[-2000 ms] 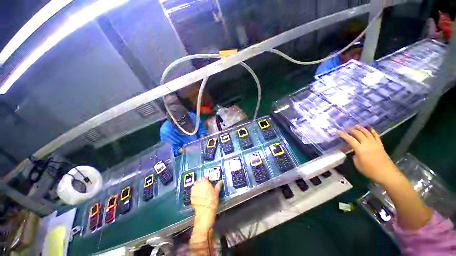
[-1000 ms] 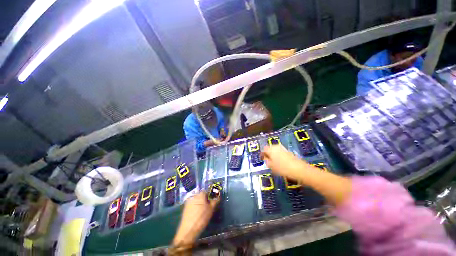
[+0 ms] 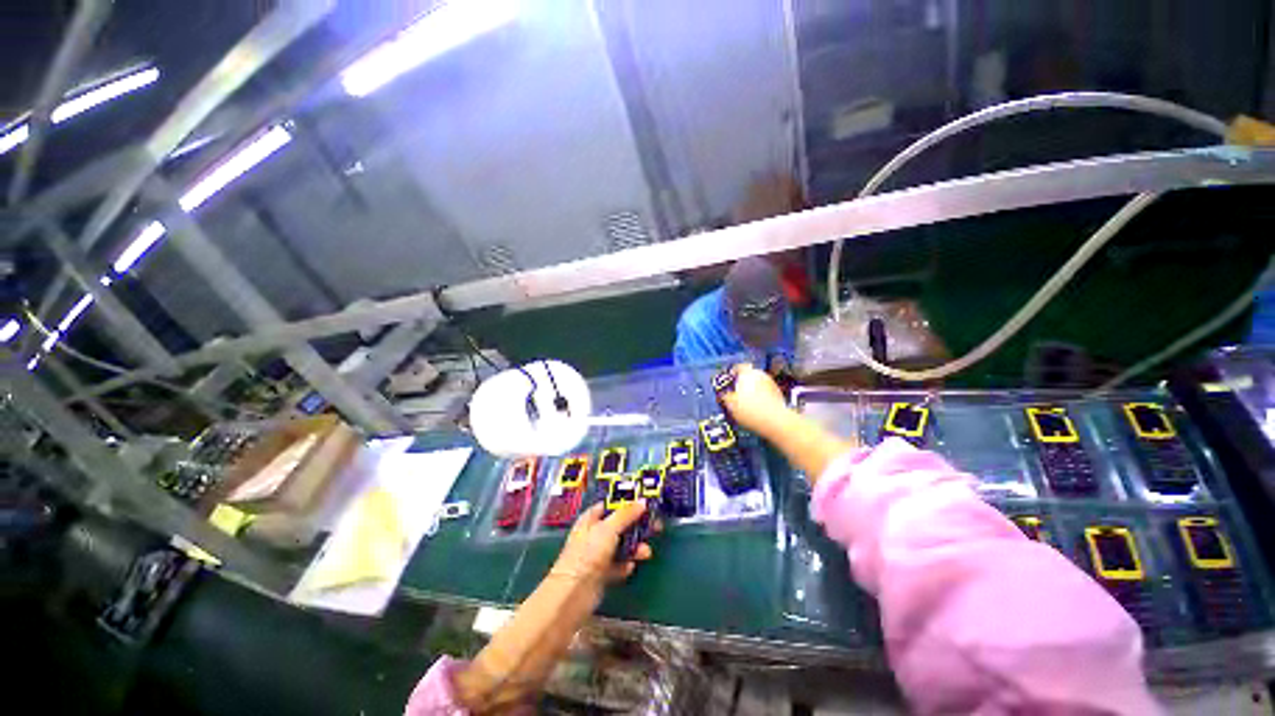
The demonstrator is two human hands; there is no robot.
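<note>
My left hand (image 3: pixel 611 540) holds black keypad phones with yellow frames (image 3: pixel 636 506), at the front edge of the left blister tray (image 3: pixel 706 515). My right hand (image 3: pixel 755 400) is at the back of that tray, with a dark phone (image 3: pixel 726 381) at its fingertips. The left tray holds a row of phones, two with red bodies (image 3: pixel 517 492) at its left end. The right blister tray (image 3: pixel 825 616) holds several yellow-framed phones (image 3: pixel 1063 450), and its left part shows bare pockets. My right sleeve covers part of it.
A white ring-shaped roll (image 3: pixel 490 414) with a dark cable stands behind the left tray. White and yellow paper (image 3: pixel 366 548) and a cardboard box (image 3: pixel 287 476) lie further left. A metal rail (image 3: pixel 895 224) and looped hose (image 3: pixel 839 280) cross above. A person in blue (image 3: pixel 706 330) sits behind.
The view has turned left. My right hand has moved from the right tray to the left tray's back with a phone. My left hand is now before the left tray, holding more than one phone.
</note>
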